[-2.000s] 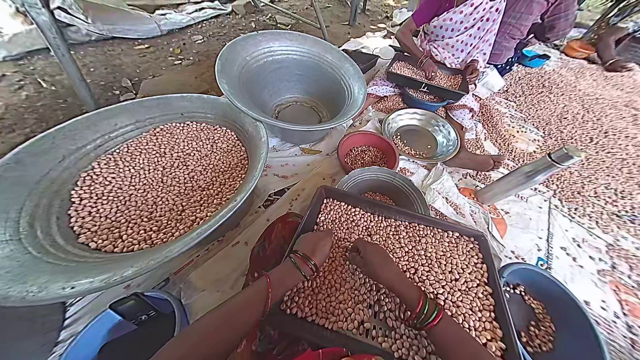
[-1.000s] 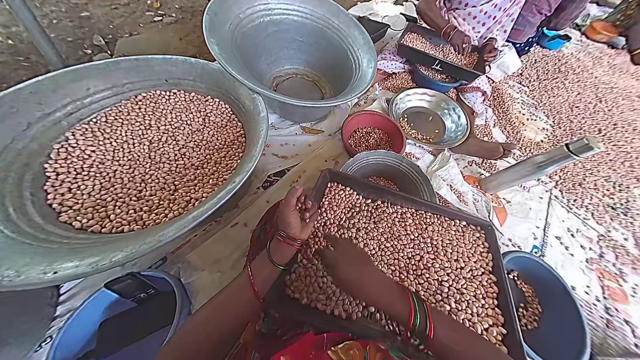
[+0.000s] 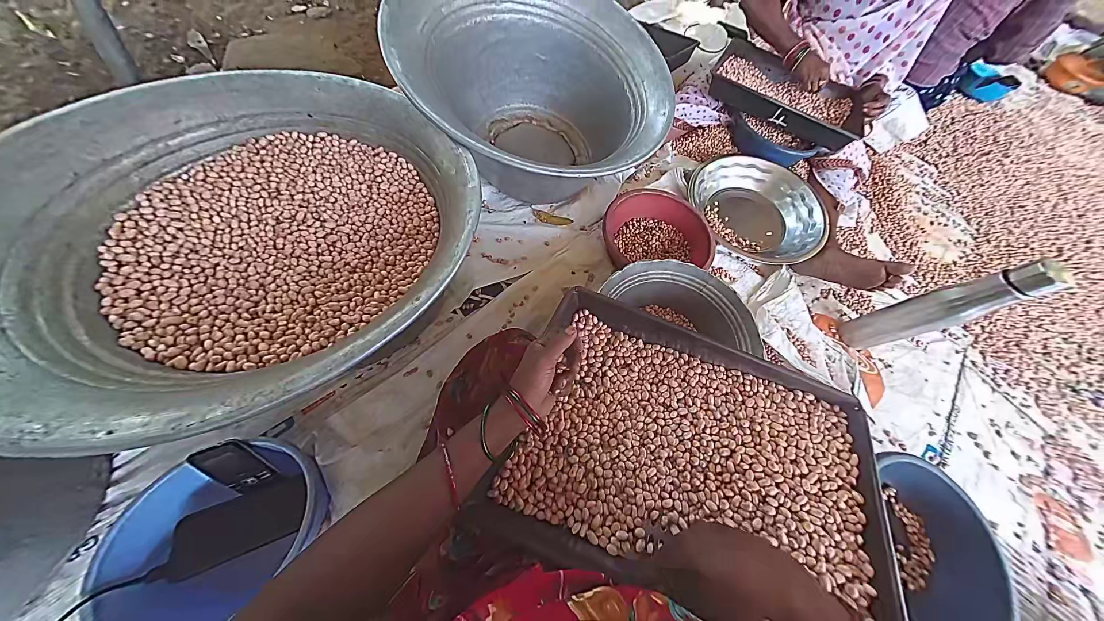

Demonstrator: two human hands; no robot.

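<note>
A dark rectangular tray [image 3: 849,405] full of pinkish-brown nuts [image 3: 707,431], probably shelled peanuts, rests at my lap. At its upper left corner is my left hand [image 3: 548,371], fingers curled by the rim; whether nuts are inside them is hidden. Low over the tray's near edge my right hand [image 3: 690,552] lies blurred on the nuts, its fingertips hard to make out. Beyond the tray's far side stands a grey basin [image 3: 733,315] with some nuts. On the right, partly behind the tray, is a blue tub [image 3: 966,526] with a few nuts.
Left, a wide metal basin [image 3: 52,345] holds many nuts; another metal basin [image 3: 535,69] stands beyond. A red bowl [image 3: 660,203], a steel bowl [image 3: 802,207] and a metal tube [image 3: 949,306] lie farther off. A person handles a black tray [image 3: 776,112]. A blue tub [image 3: 129,552] holds electronic devices.
My left hand has moved from over the nuts to the tray's upper left corner. My right hand has come back from the middle-left of the nuts to the tray's near edge.
</note>
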